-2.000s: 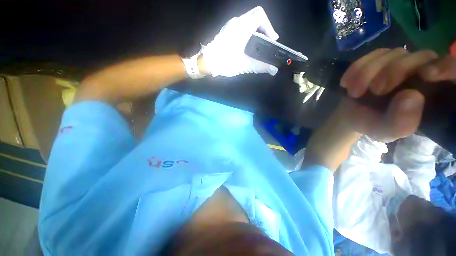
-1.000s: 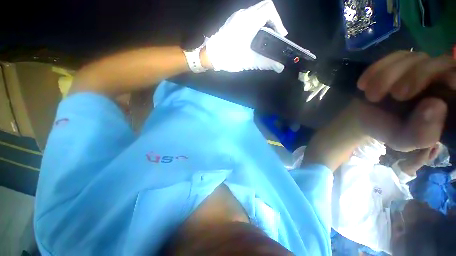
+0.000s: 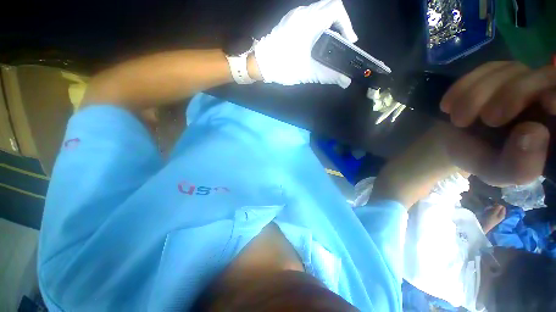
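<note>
My left hand [image 3: 302,49], in a white glove, grips a slim dark box-like device unit [image 3: 347,56] at upper centre. The unit's narrow port face shows a red-ringed socket. My bare right hand [image 3: 500,119] is closed round a long, thick dark tool [image 3: 434,91], which looks like an electric screwdriver and points at the unit's port end. The tool is hard to make out against the black background, and I cannot tell whether its tip touches the unit. A crumpled off-white piece with finger-like strips [image 3: 385,105] lies just below the unit.
A blue parts bin [image 3: 466,56] with shiny silver pieces stands at the upper right, beyond the tool. A green surface [image 3: 518,42] is at the far upper right, with a dark object on it. A co-worker in white [image 3: 442,244] is at the lower right.
Both hands, the unit and the bin sit slightly further right in the picture. The grips look the same. The co-worker at lower right has shifted.
</note>
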